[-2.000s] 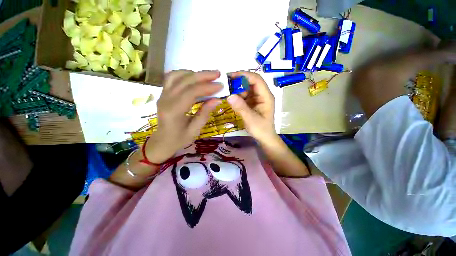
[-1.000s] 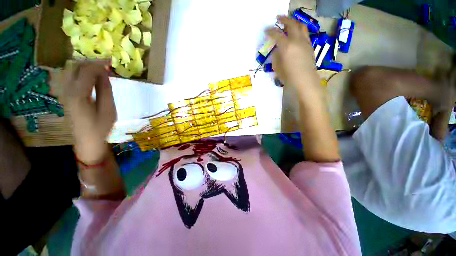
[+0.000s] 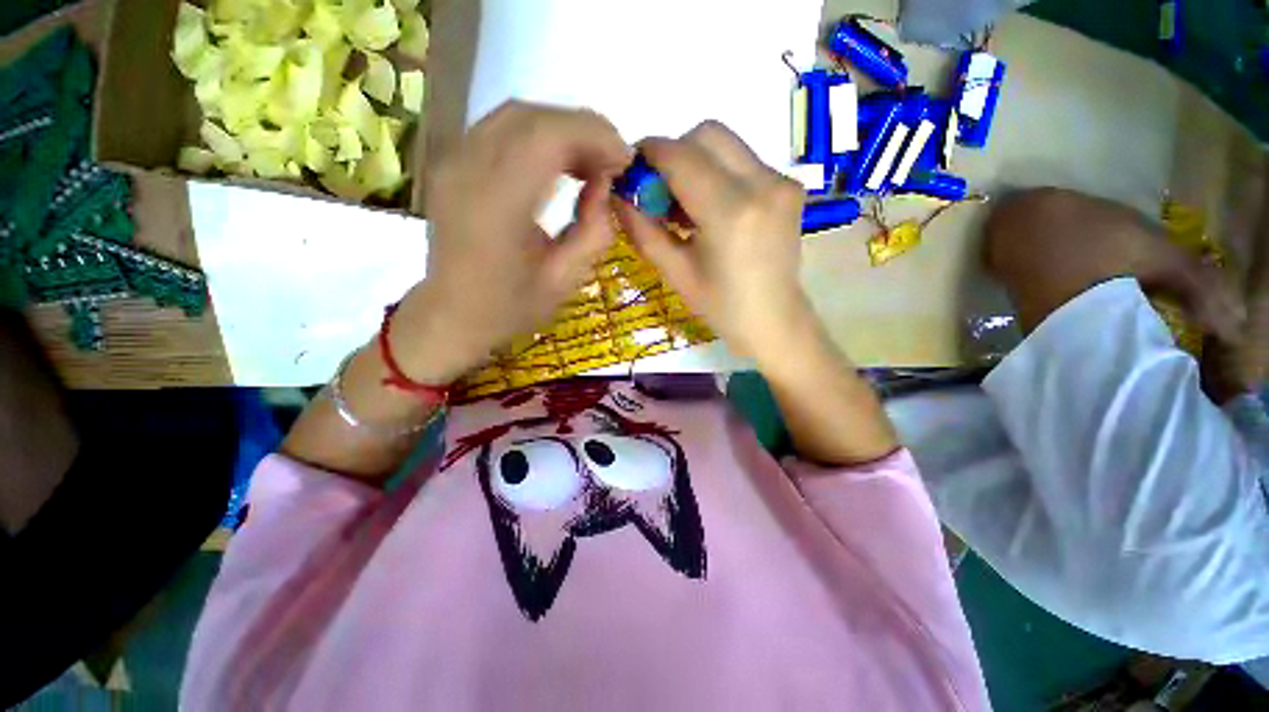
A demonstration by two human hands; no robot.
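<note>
A blue battery cell (image 3: pixel 643 188) is held between the fingertips of both hands above the white work sheet (image 3: pixel 285 299). My right hand (image 3: pixel 738 230) grips it from the right and covers most of it. My left hand (image 3: pixel 522 230) has its thumb and forefinger at the cell's left end. Amber wired boards (image 3: pixel 592 320) lie in rows under my hands, near my body, partly hidden by my left hand and forearm. A pile of blue cells (image 3: pixel 891 132), several with white patches, lies to the right.
An open cardboard box (image 3: pixel 441 84) with pale yellow slips (image 3: pixel 313 84) stands at the upper left. Green circuit boards (image 3: pixel 105 257) lie at the far left. One amber board (image 3: pixel 894 244) lies below the pile. Another person's arm (image 3: pixel 1099 257) is at the right.
My right hand has come back from the pile with a blue cell. My left hand has moved from beside the box to meet it. The pile's leftmost cell is gone.
</note>
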